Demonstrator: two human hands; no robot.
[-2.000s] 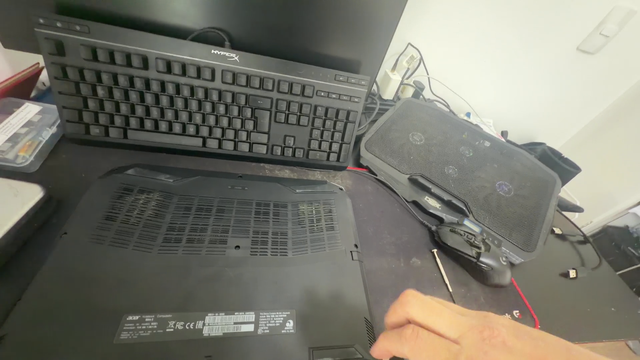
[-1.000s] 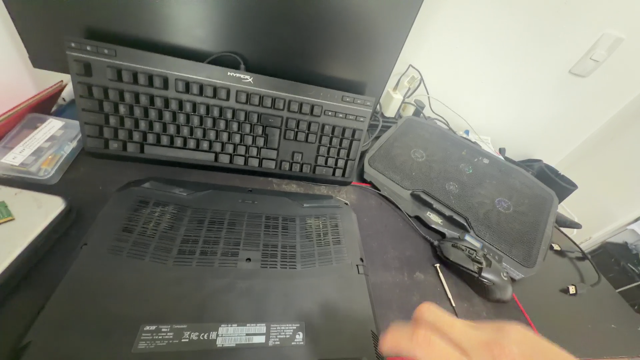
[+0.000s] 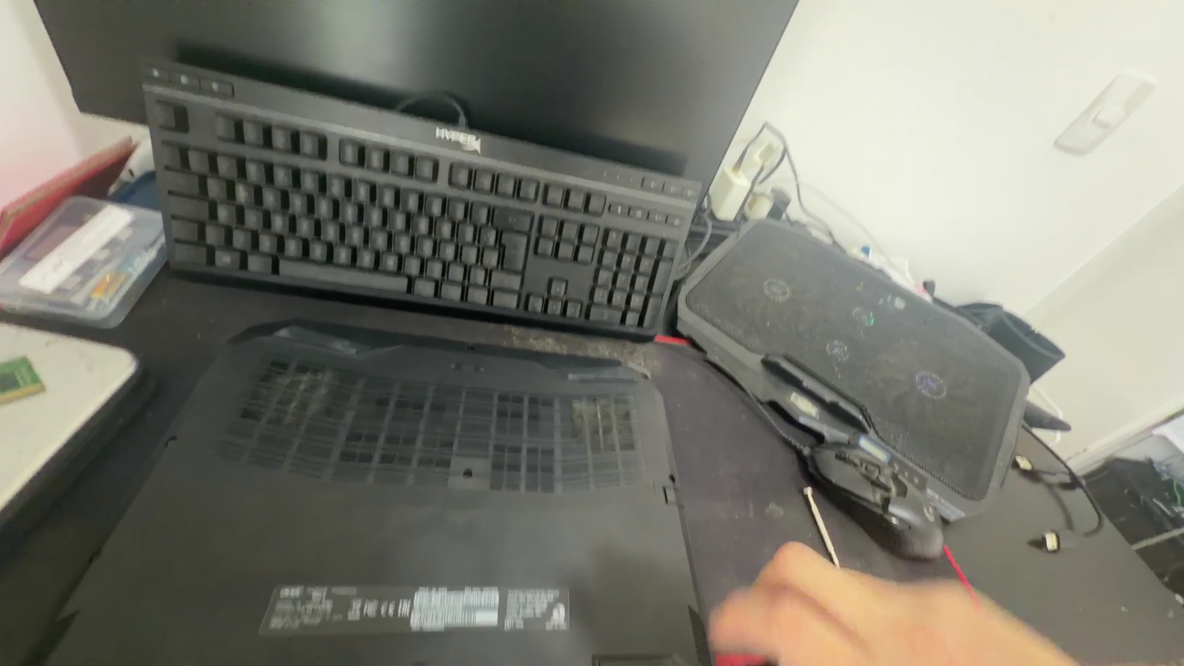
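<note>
A black Acer laptop lies upside down on the dark desk mat, its vent grille and a label with writing facing up. My right hand, blurred, is at the laptop's lower right edge with its fingers bent; whether it holds anything is hidden. Just beyond the hand lies a thin metal tool, perhaps a small screwdriver. A black computer mouse rests farther right, against the cooling pad. My left hand is out of the frame.
A black HyperX keyboard leans against a monitor at the back. A laptop cooling pad stands at the right, beside cables. On the left are a clear plastic box and a light-coloured device bearing a green memory module.
My right hand stays near the laptop's lower right edge, its fingers shifting slightly and blurred. The view has moved somewhat, bringing the memory module at the left into sight.
</note>
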